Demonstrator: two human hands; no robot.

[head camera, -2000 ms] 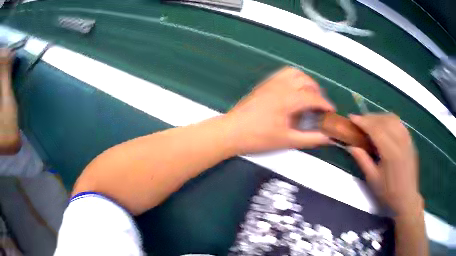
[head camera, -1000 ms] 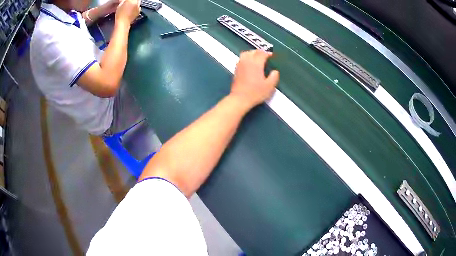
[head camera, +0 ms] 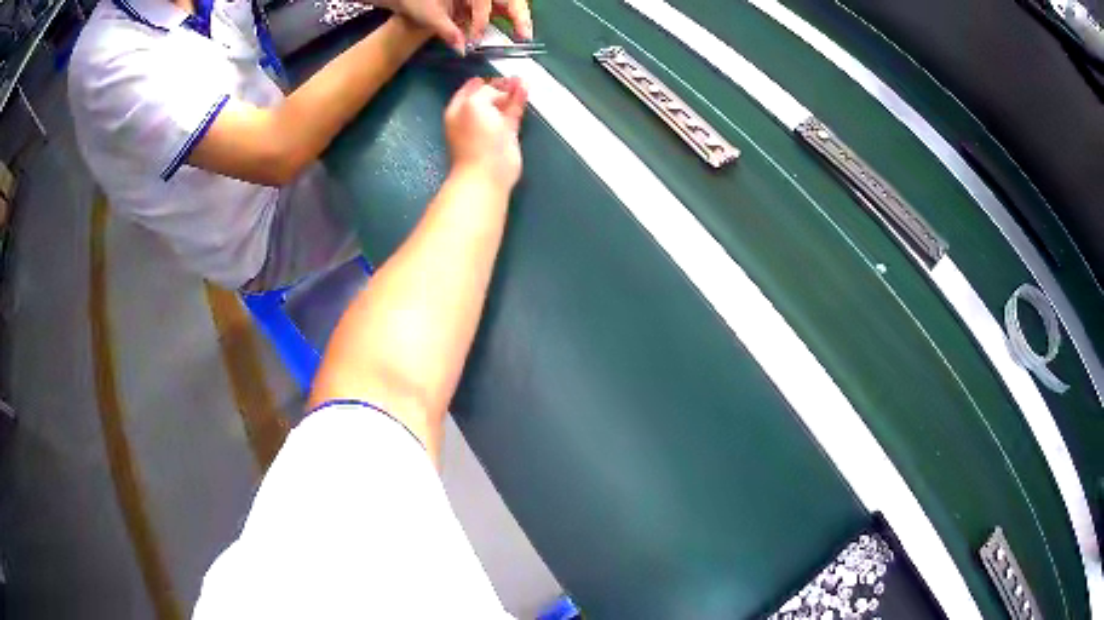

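Note:
My left hand (head camera: 487, 127) reaches far forward over the green worktop beside the white rail (head camera: 678, 236). Its fingers are curled together, and I cannot tell if anything small is between them. My right hand is not in view. Thin metal tweezers or sticks (head camera: 515, 50) lie just beyond my left fingertips, by the neighbour's hands. A grey housing strip (head camera: 666, 107) lies on the green belt, right of my left hand and apart from it. Small clear and white discs (head camera: 841, 587) lie in the black tray (head camera: 926, 587) at the bottom right, cut off by the picture's edge.
A seated person (head camera: 260, 133) in a white shirt is at the upper left, on a blue stool (head camera: 285, 345). More housing strips lie at the far rail (head camera: 872, 188) and lower right (head camera: 1007, 581). A clear coil (head camera: 1033, 339) lies at the right.
My hands were together at a brown block; my right hand and the block have left view. My left hand has moved from beside the belt's housing towards the neighbour, whose hands have come nearer.

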